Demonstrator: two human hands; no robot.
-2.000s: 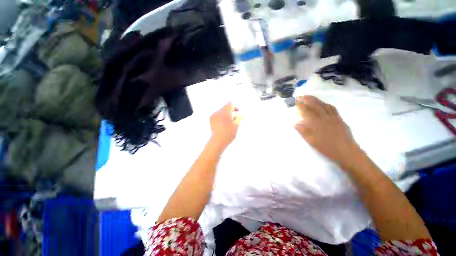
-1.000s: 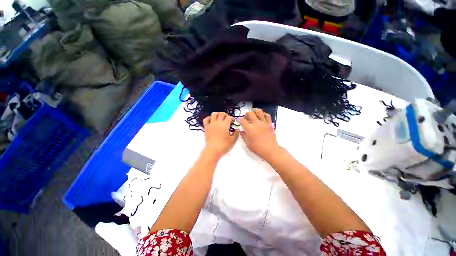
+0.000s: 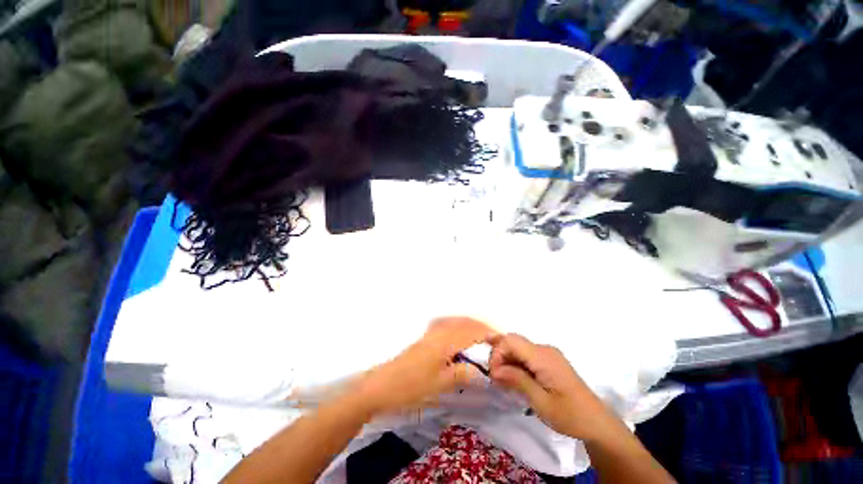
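Note:
White fabric (image 3: 397, 284) covers the table front and hangs over its edge towards my lap. My left hand (image 3: 437, 364) and my right hand (image 3: 532, 373) meet over it near the table's front edge. Between them a short black cord (image 3: 473, 363) and a bit of white cloth are pinched. My left fingertips are blurred. The sewing machine (image 3: 558, 142) stands beyond, at the right, away from my hands.
A dark cloth pile (image 3: 284, 123) with black looped trim (image 3: 241, 241) lies at the left. A dark flat rectangle (image 3: 349, 206) is beside it. Red-handled scissors (image 3: 752, 302) lie at the right. Black strips (image 3: 700, 194) cross the machine arm. A blue crate (image 3: 95, 416) is below left.
My view has turned back right towards the machine. Both hands have moved from beside the looped trim to the front edge, where they now hold black cord and white cloth.

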